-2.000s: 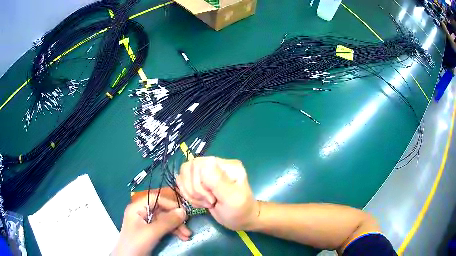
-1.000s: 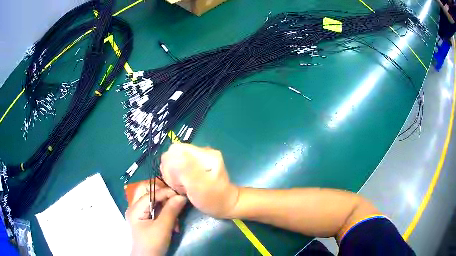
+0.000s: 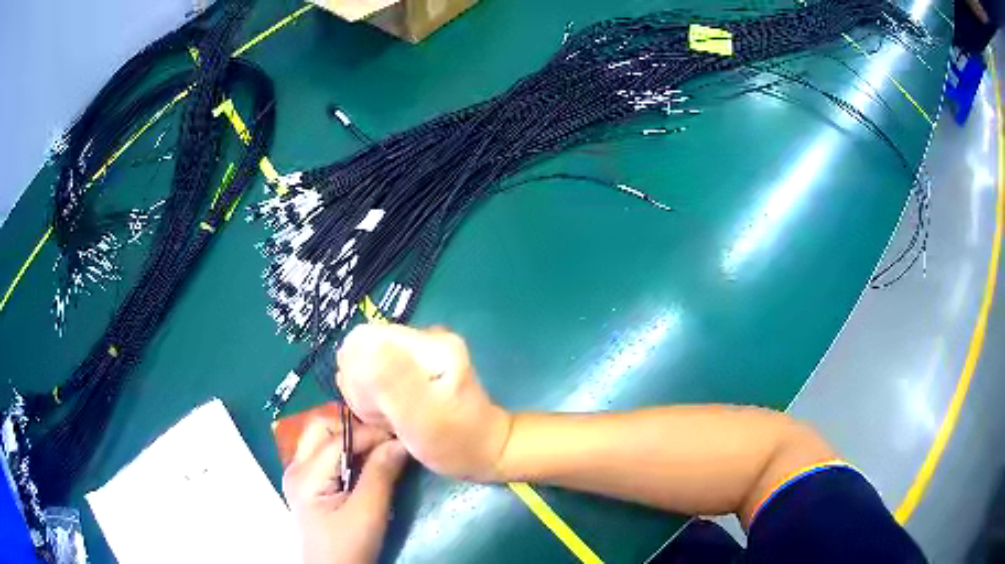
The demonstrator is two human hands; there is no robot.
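Note:
My left hand (image 3: 344, 474) is low in the middle, its fingers closed around a few thin black wires (image 3: 346, 441) with white markers. A reddish-brown wooden block (image 3: 289, 432) shows at its upper left; most of it is hidden under the hand. My right hand (image 3: 413, 397) is a fist just above and right of the left hand, touching or nearly touching it. What the fist holds is hidden. No green terminal block shows between the hands.
The main wire bundle (image 3: 463, 149) fans out beyond my hands, its white ends nearest. A second black bundle (image 3: 182, 209) lies at left. A white paper sheet (image 3: 198, 485) lies left of my hands. A brown carton (image 3: 413, 15) stands at the back; a clear bag (image 3: 64, 534) lies lower left.
The view has shifted a little. The green piece seen between my hands two seconds ago is now hidden. My fist has moved closer over my left fingers.

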